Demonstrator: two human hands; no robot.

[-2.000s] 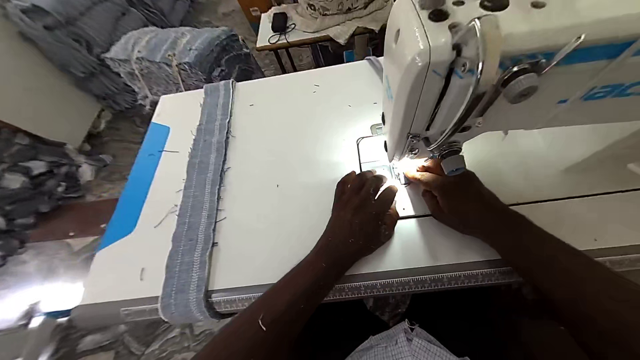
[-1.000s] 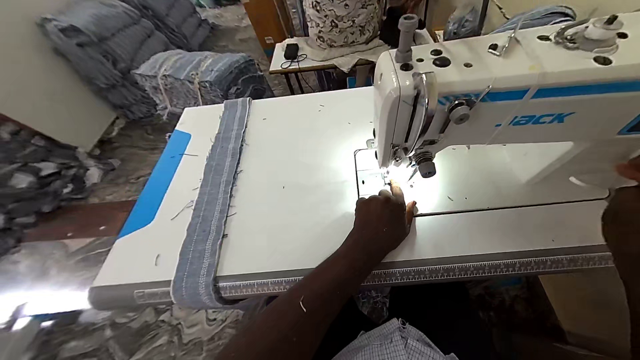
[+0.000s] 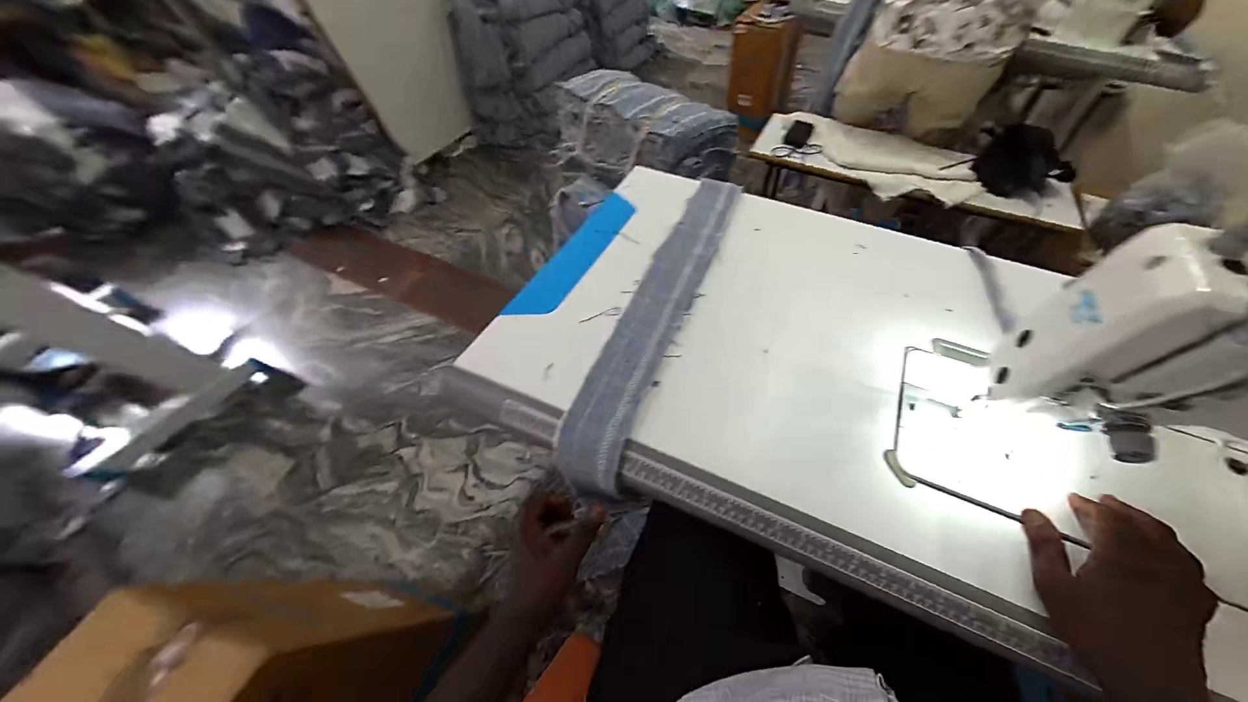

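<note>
A long blue-grey woven fabric strip [image 3: 648, 322] with loose threads lies across the white sewing table [image 3: 780, 322] and hangs over its front edge. Below that edge, close to the strip's hanging end, my left hand [image 3: 561, 536] has its thumb and fingers near each other, seemingly on a bit of fabric or thread; the grip is blurred. My right hand [image 3: 1121, 575] rests on the tabletop in front of the sewing machine [image 3: 1121, 322], fingers apart and holding nothing. The machine's lamp brightly lights the needle area, where details are washed out.
A cardboard box [image 3: 244, 643] stands at the lower left. Fabric scraps [image 3: 263, 146] are heaped at the far left, and a tied fabric bundle [image 3: 643, 117] sits behind the table. A smaller table [image 3: 916, 171] with cloth stands at the back. A measuring scale [image 3: 780, 546] runs along the front edge.
The view has swung left. My left hand has moved from the needle area to below the table's front edge by the strip. My right hand, at the far right one second ago, now rests on the tabletop.
</note>
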